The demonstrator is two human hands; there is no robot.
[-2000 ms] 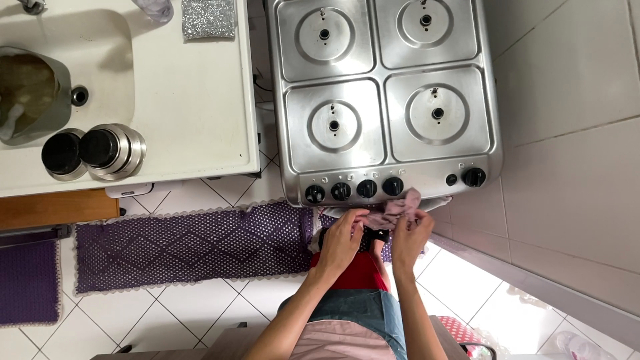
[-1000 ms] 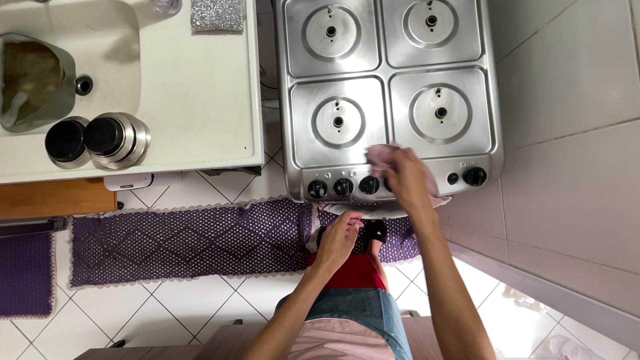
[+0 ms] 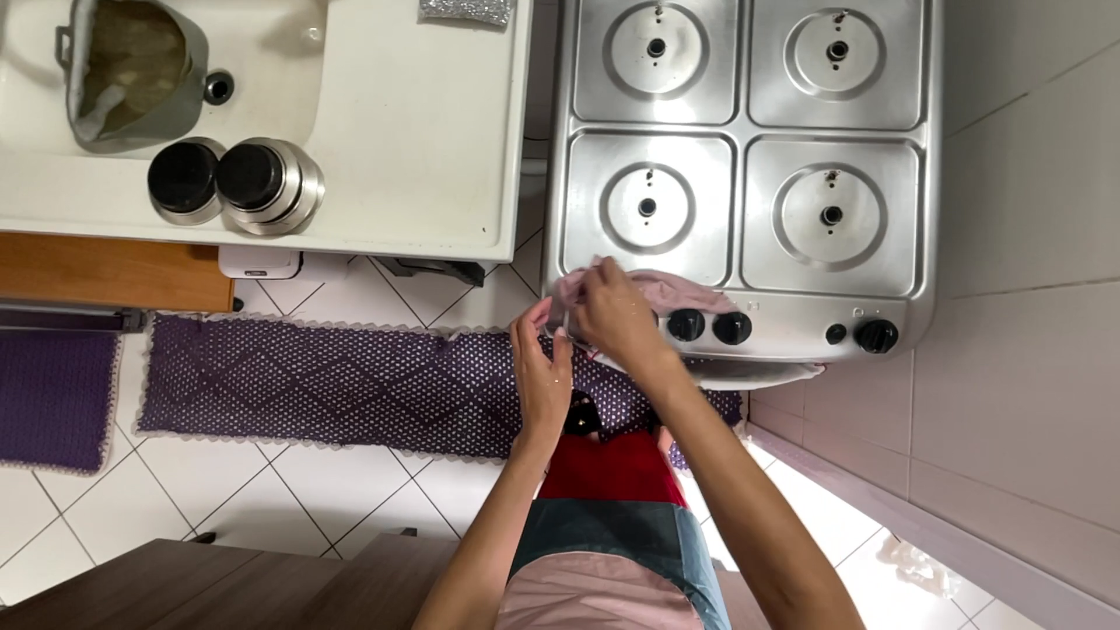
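Note:
My right hand [image 3: 615, 313] grips a pink cloth [image 3: 678, 289] at the front left corner of the stainless steel gas stove [image 3: 739, 219], over the knob panel. Part of the cloth trails right, just above the black control knobs [image 3: 731, 327]. Beside it, my left hand [image 3: 542, 372] is at the panel's left front edge with fingers apart; whether it touches the stove I cannot tell. The burner wells hold no grates or caps. The leftmost knobs are hidden by my right hand and the cloth.
Left of the stove, a white sink counter [image 3: 411, 157] holds a grey pot [image 3: 140, 79] of murky liquid in the basin and black-topped metal burner parts [image 3: 262, 185] near its front edge. A purple crocheted rug [image 3: 332, 385] lies on the tiled floor. A tiled wall [image 3: 1032, 192] stands at right.
My right hand has moved with the cloth from the middle of the knob panel to its left end. My left hand now reaches up beside that corner.

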